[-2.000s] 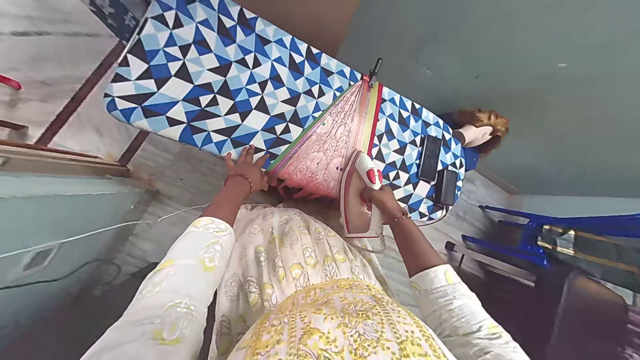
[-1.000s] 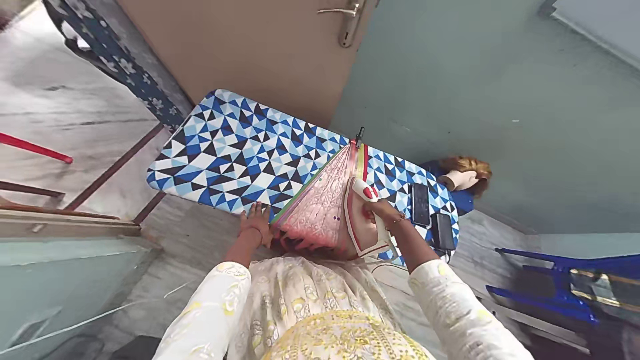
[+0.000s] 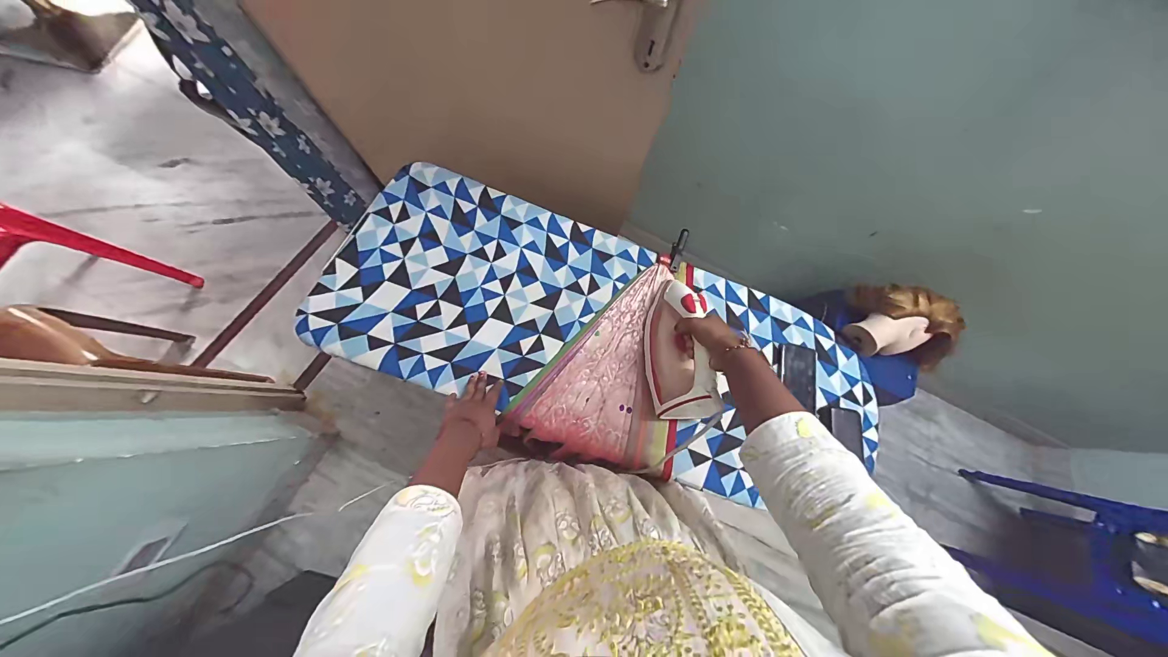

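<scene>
A pink patterned cloth (image 3: 593,383) with green, yellow and red borders lies fanned out on an ironing board (image 3: 456,274) covered in blue, black and white triangles. At its narrow far end a dark clip (image 3: 678,248) holds it. My right hand (image 3: 712,339) grips the handle of a white and red electric iron (image 3: 680,392), which rests at the cloth's right side with its tip toward the clip. My left hand (image 3: 473,415) lies palm down with fingers spread at the board's near edge, beside the cloth's lower left corner, holding nothing.
Two dark flat objects (image 3: 798,374) lie on the board's right part. Past its right end is a mannequin head with a brown wig (image 3: 912,324). A blue plastic chair (image 3: 1095,538) stands lower right, a red one (image 3: 91,246) at left. A door (image 3: 493,109) and wall border the far side.
The iron, in my right hand, has moved up along the cloth toward the clip. My left hand stays by the cloth's lower left corner. The view has shifted.
</scene>
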